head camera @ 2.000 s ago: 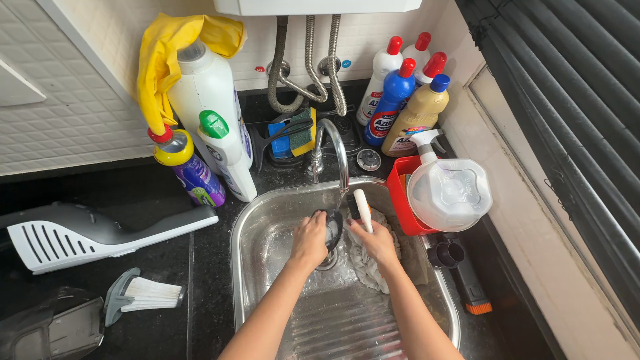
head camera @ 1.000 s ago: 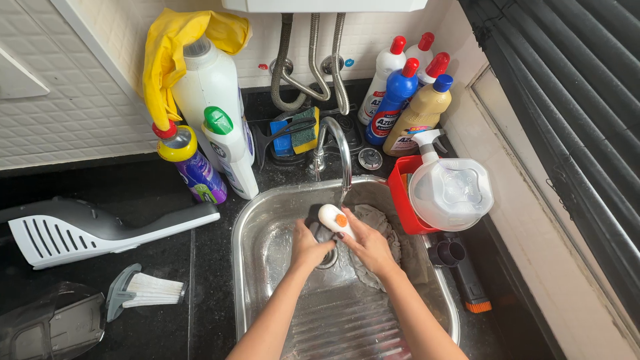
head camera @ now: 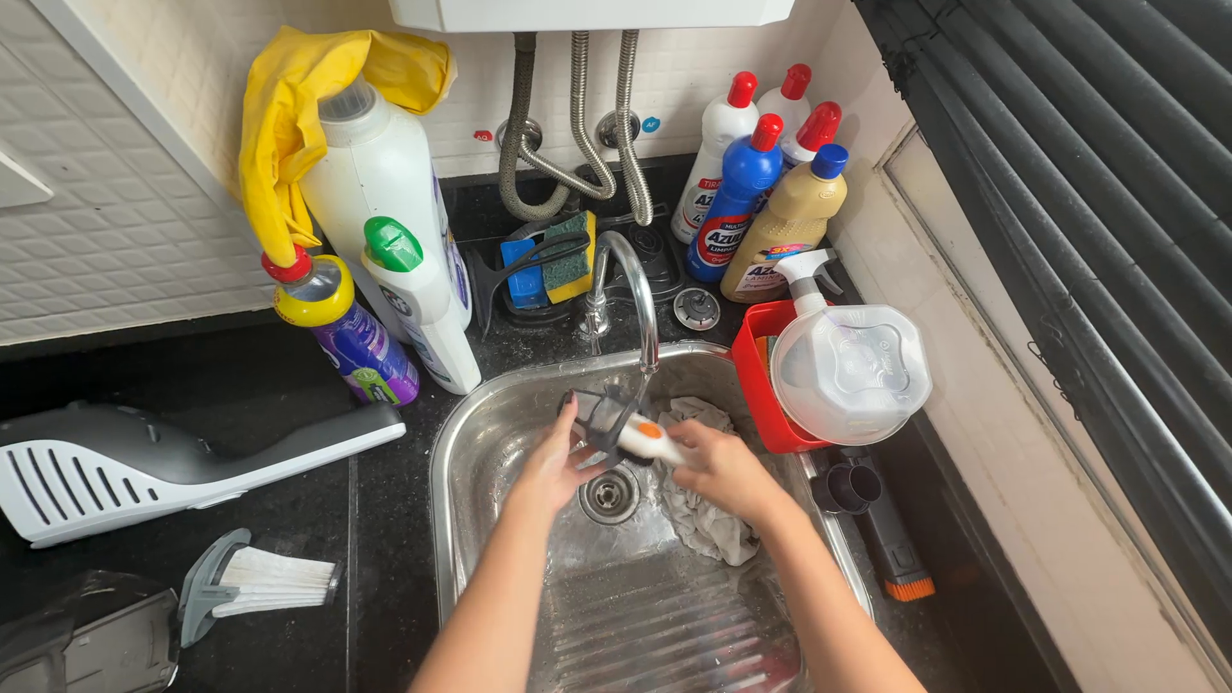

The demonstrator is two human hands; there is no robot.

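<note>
Under the chrome faucet (head camera: 637,289), my left hand (head camera: 560,460) grips a dark, partly see-through plastic part (head camera: 599,422), its kind unclear. My right hand (head camera: 724,470) holds a white-handled brush (head camera: 647,435) with an orange spot; its head is at the dark part's opening and hidden. Both hands are above the stainless steel sink (head camera: 452,500), near the drain (head camera: 608,495). A wet grey cloth (head camera: 707,525) lies crumpled in the basin, partly behind my right hand.
Cleaning bottles (head camera: 736,192) stand behind the sink; a red container (head camera: 770,385) with a clear tub (head camera: 852,371) sits at its right edge, near a brush attachment (head camera: 890,544). On the left lie a handheld vacuum body (head camera: 192,462), a pleated filter (head camera: 274,580) and a clear dust bin (head camera: 115,640).
The brush has turned from nearly upright two seconds ago to slanting across, its head now against the dark part. My right hand has moved to the right of the dark part.
</note>
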